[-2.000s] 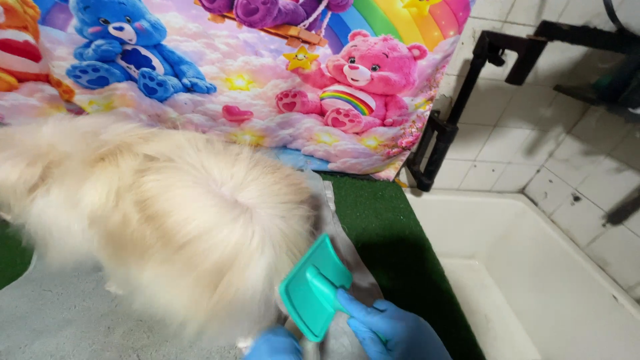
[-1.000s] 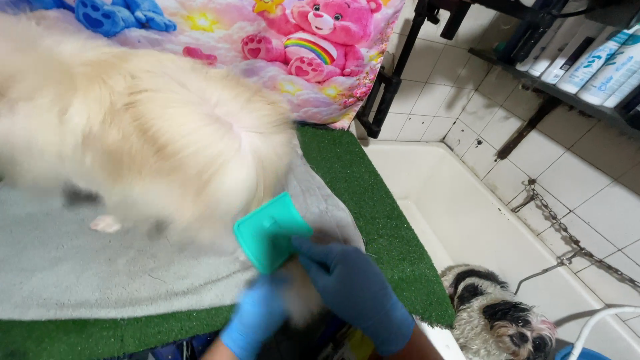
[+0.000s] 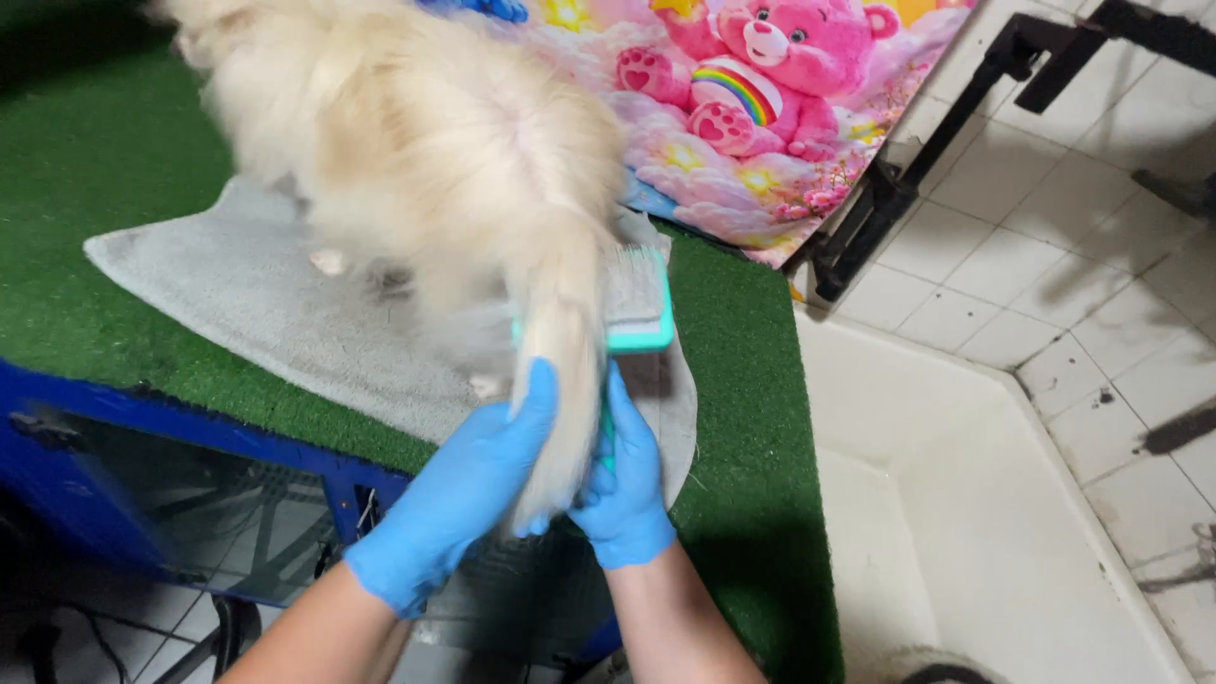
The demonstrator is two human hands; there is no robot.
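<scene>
A long-haired cream dog (image 3: 427,142) stands on a grey towel (image 3: 228,256), its rear towards me. My left hand (image 3: 465,484), in a blue glove, is closed around the dog's tail (image 3: 560,380), thumb on top. Just right of it my right hand (image 3: 622,484), also gloved, grips the handle of a teal slicker brush (image 3: 641,299). The brush head lies behind and beside the tail, its wire pins facing up. Part of the brush head is hidden by the tail.
Green artificial turf (image 3: 750,408) covers the blue-framed table (image 3: 218,418). A white tub (image 3: 950,475) adjoins it on the right, below a black metal arm (image 3: 883,199) and tiled walls. A cloth printed with cartoon bears (image 3: 750,95) hangs behind the dog.
The brush has turned from back-up to pins-up and now sits behind the tail. My left hand has closed on the tail. The view has shifted, and the dog in the tub is out of sight.
</scene>
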